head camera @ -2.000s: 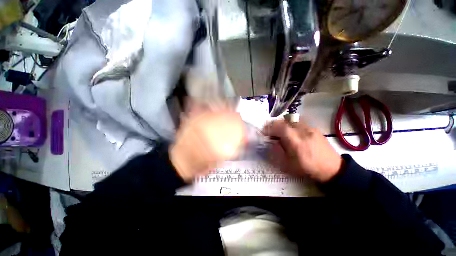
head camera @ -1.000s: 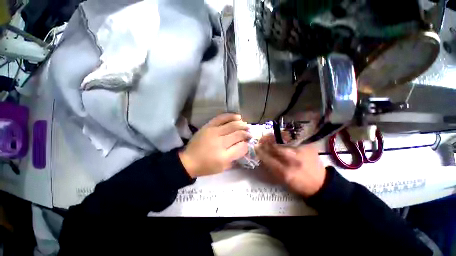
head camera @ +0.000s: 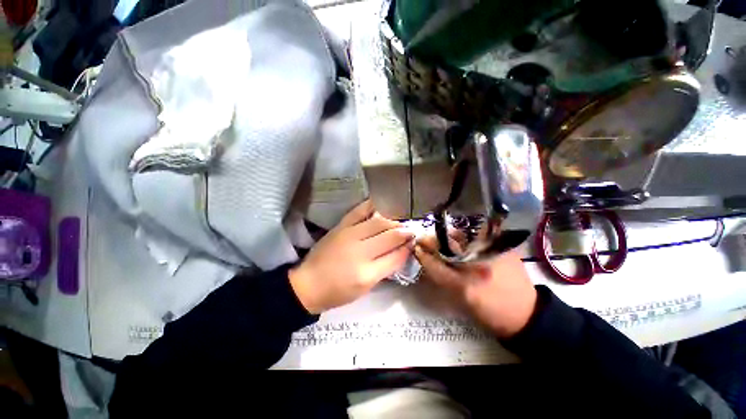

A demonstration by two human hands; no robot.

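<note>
A small pale cut piece (head camera: 406, 272) lies at the needle area, pinched between my hands. My left hand (head camera: 356, 258) grips its left side, fingers bent. My right hand (head camera: 484, 286) grips its right side, partly hidden behind the shiny curved metal attachment (head camera: 515, 176). The needle and presser foot are mostly hidden by that metal and my fingers. The large light grey garment body (head camera: 270, 123) is spread on the left of the machine table, with a stack of whitish cut pieces (head camera: 200, 98) lying on it.
Red-handled scissors (head camera: 609, 260) lie right of the needle. The machine head (head camera: 384, 155) rises in front, with a gold-rimmed disc (head camera: 622, 127) and a dark green cover (head camera: 466, 33). A purple device (head camera: 29, 237) and purple bar (head camera: 69, 255) are at far left. A printed scale (head camera: 360, 331) runs along the front edge.
The view has shifted. My hands, blurred or moving earlier, are now close together on the small piece. The grey strip seen above my left hand a second ago no longer shows there.
</note>
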